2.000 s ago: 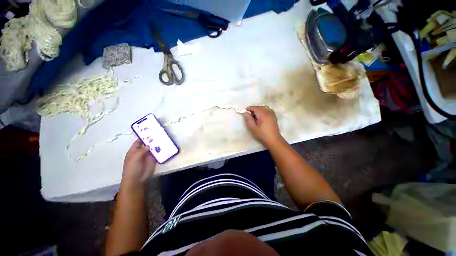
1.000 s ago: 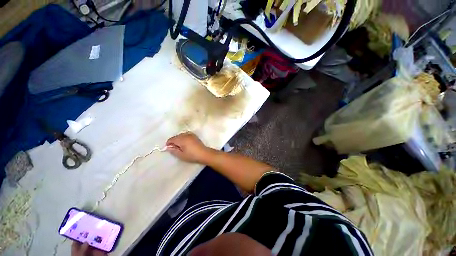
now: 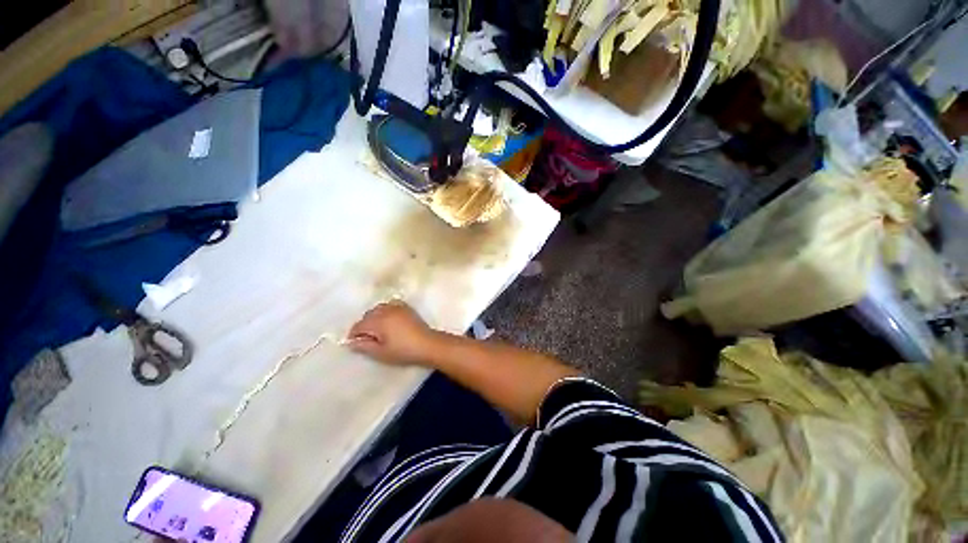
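Note:
The thin cream trim (image 3: 260,384) lies in a wavy line on the white padded table (image 3: 265,255). My right hand (image 3: 391,333) rests on the table and pinches the trim's end between the fingers. The smartphone (image 3: 191,508), its screen lit, is at the bottom left, tilted. My left hand is almost wholly cut off below the phone; only a sliver of finger shows at its lower edge. The tangled heap of trim (image 3: 35,475) lies at the left edge.
Open scissors (image 3: 155,350) and a speckled block (image 3: 40,384) lie on the left. Black-handled scissors (image 3: 202,221) are beside the grey sheet (image 3: 170,149). The iron (image 3: 409,149) stands on a scorched pad (image 3: 470,195). Pale-yellow fabric (image 3: 791,435) is piled at right.
The view has swung to the right since the oldest frame. Since the last earlier frame, the table, phone and right hand appear slightly lower, and the left hand has almost left the picture.

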